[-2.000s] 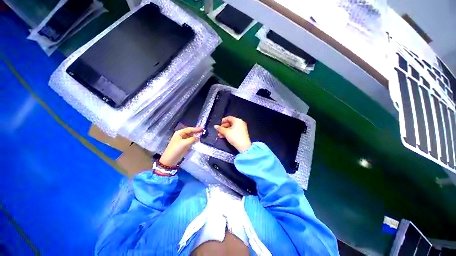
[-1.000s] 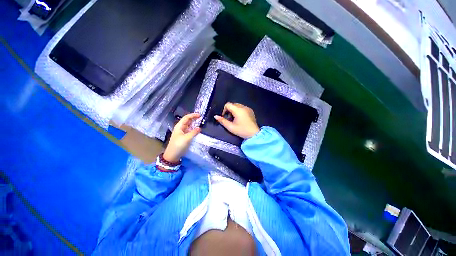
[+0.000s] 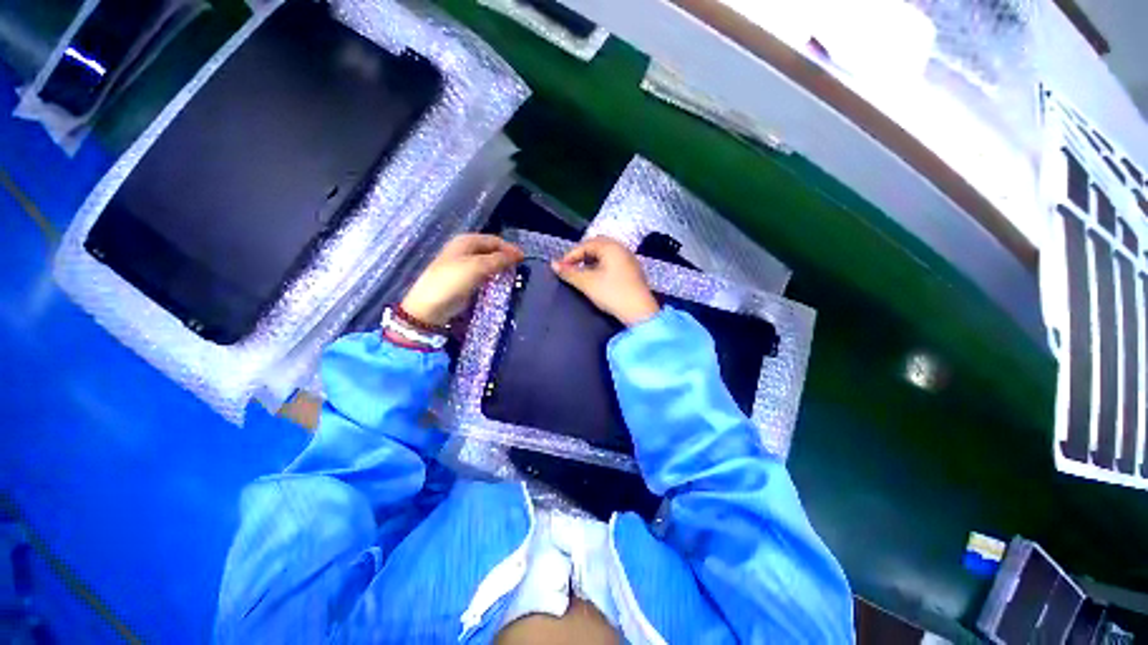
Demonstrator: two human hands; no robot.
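Observation:
A flat black panel (image 3: pixel 567 365) lies on bubble wrap (image 3: pixel 791 378) in front of me, tilted in view. My left hand (image 3: pixel 456 284) is at the panel's upper left corner, with thumb and fingertips pinched. My right hand (image 3: pixel 609 280) is just right of it, over the panel's upper edge, also pinched. A thin dark strip seems to span the small gap between the fingertips; its ends are hidden by the fingers. The right forearm covers part of the panel.
A stack of bubble wrap (image 3: pixel 472 114) with a large black panel (image 3: pixel 271 164) on top stands at the left. A white shelf (image 3: pixel 869 114) runs above the green bench (image 3: pixel 881 460). A die-cut sheet (image 3: pixel 1095 302) hangs over the shelf's right part.
Both hands have moved up along the panel's left side to its upper left corner and come closer together. The camera view has shifted a little.

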